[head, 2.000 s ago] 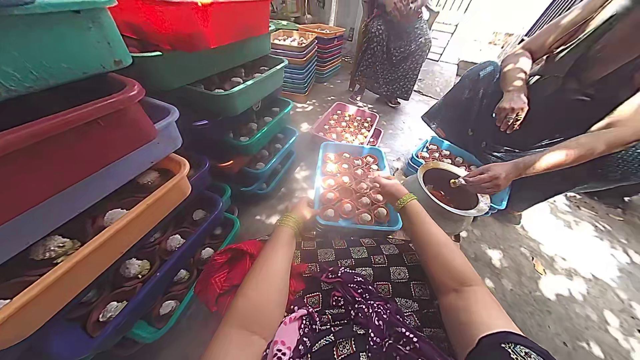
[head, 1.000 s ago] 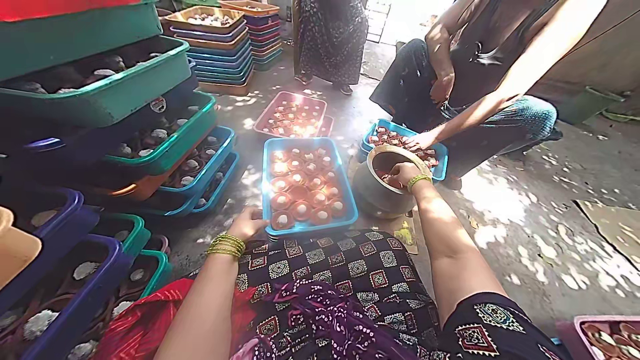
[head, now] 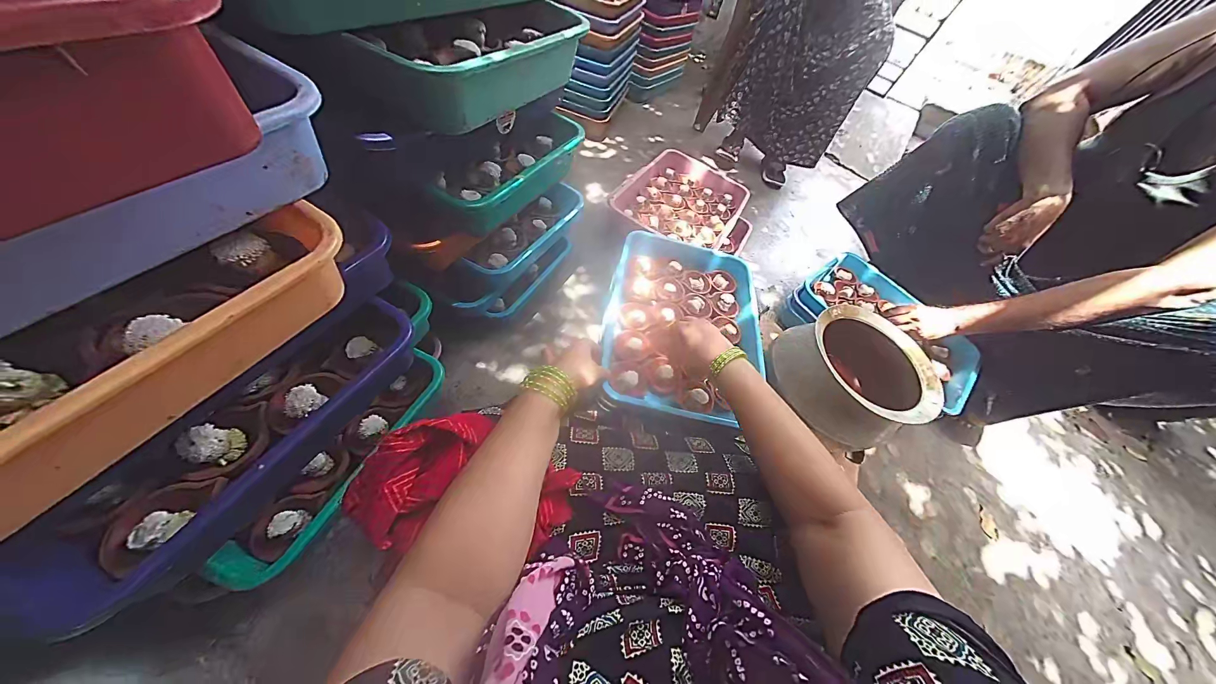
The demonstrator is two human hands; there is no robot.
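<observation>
A light blue plastic tray (head: 757, 332) filled with small reddish clay cups, each with a whitish piece in it, lies in front of my lap. My left hand (head: 577, 365) is at the tray's left edge; whether it grips the rim is unclear. My right hand (head: 695, 344) is over the cups near the tray's middle, its fingertips hard to make out. To the right of the tray stands a round metal pot (head: 807, 380) of dark liquid. A co-worker's hand (head: 923, 321) rests at another blue tray (head: 964, 375) with similar cups, behind the pot.
Tall stacks of coloured trays with filled cups, among them an orange tray (head: 190, 347) and a green tray (head: 494, 85), rise on the left. A pink tray (head: 627, 195) of cups lies ahead. One person sits at the right, another stands behind. More stacked trays (head: 603, 71) are at the back.
My right hand has moved from the metal pot to over the cups in the blue tray. My left hand stays by the tray's left side. The view has turned left.
</observation>
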